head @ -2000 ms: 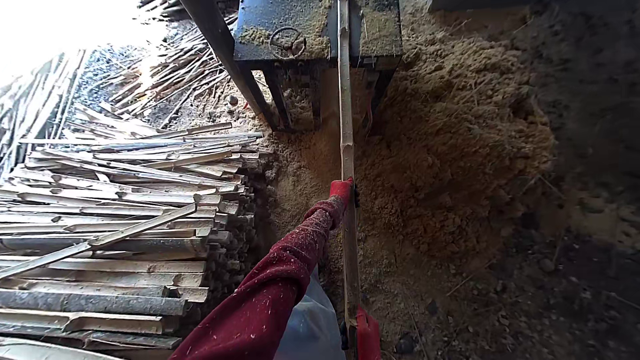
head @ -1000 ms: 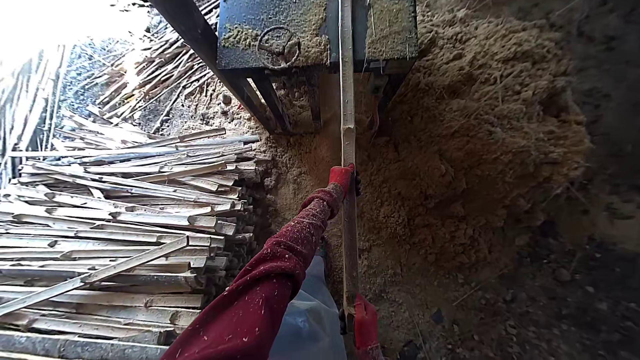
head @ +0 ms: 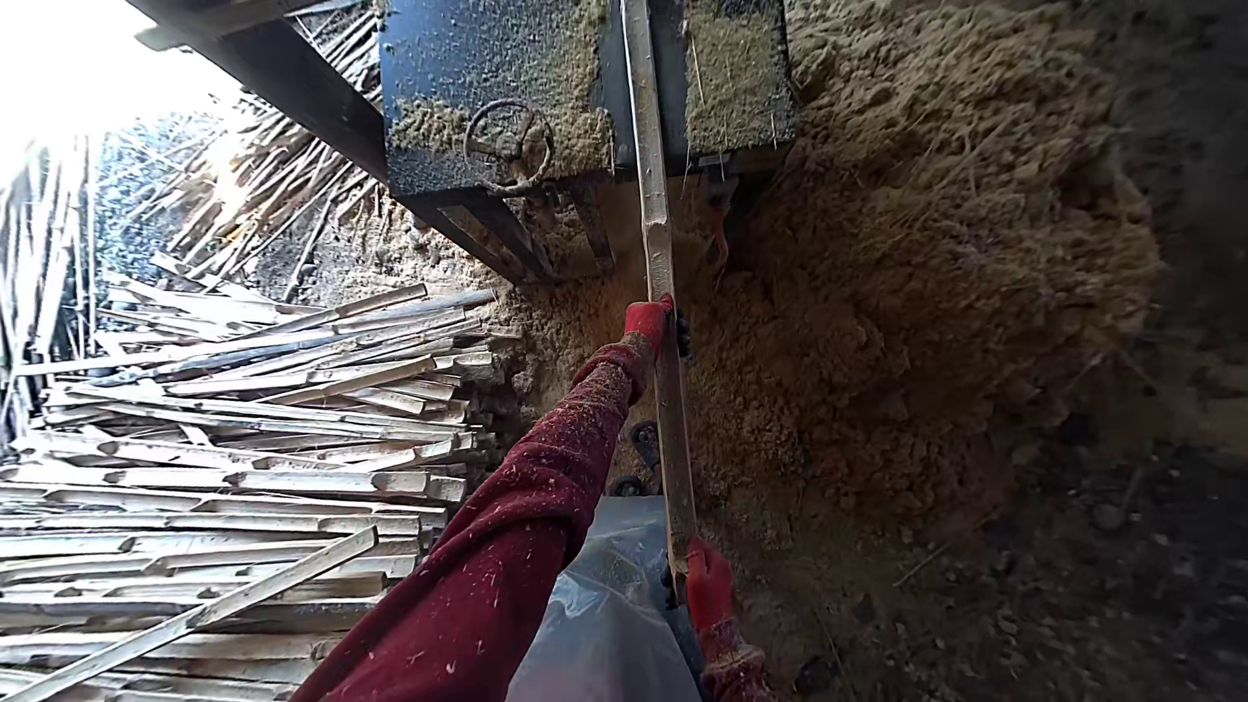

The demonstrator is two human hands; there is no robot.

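Note:
A long split bamboo strip [head: 673,419] runs from the sawdust-covered metal machine table [head: 487,58] down toward my body. My left hand [head: 651,320], in a red glove with a dusty maroon sleeve, grips the strip a little below the table's edge. Near the strip's lower end, my right hand [head: 709,583], also red-gloved, is closed around it. Dark parts of both gloves show at the strip's sides. The strip's far end lies on the table and passes out of view at the top. A handwheel [head: 509,146] is at the table's near left corner.
Split bamboo pieces [head: 244,478] are stacked at the left, with one lying diagonally on top. More thin strips [head: 263,185] lie behind them. A large heap of sawdust [head: 955,195] rises right of the machine. A dark beam [head: 302,88] slants beside the table's left side. Translucent sheeting [head: 604,604] covers my lower body.
Both hands stay on the bamboo strip in all frames. The view has shifted slightly, and the machine table shows lower in the picture than two seconds ago.

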